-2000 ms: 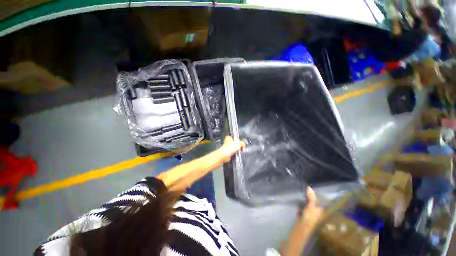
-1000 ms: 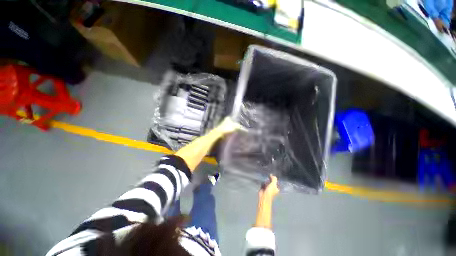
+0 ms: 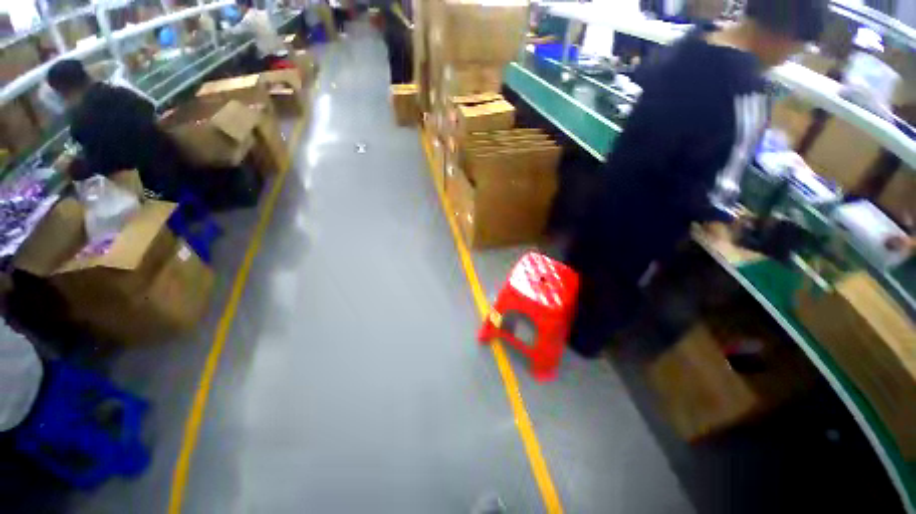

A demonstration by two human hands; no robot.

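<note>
Neither of my hands is in the picture, and no crate shows. Nearest in front of me is the grey floor aisle between two yellow lines. A red plastic stool stands upright at the right yellow line. Right behind it a person in dark clothes stands at the green-topped bench. An open cardboard carton is on the floor under that bench. The picture is somewhat blurred.
Stacked cartons and a bundle of flattened cartons line the right side. On the left are an open carton with a clear bag, a blue stool and a seated person. More cartons stand further along the left line.
The view has swung up and away from the floor by the bench to look along the aisle. The black crate, the lined tray of parts and both my hands have left the picture.
</note>
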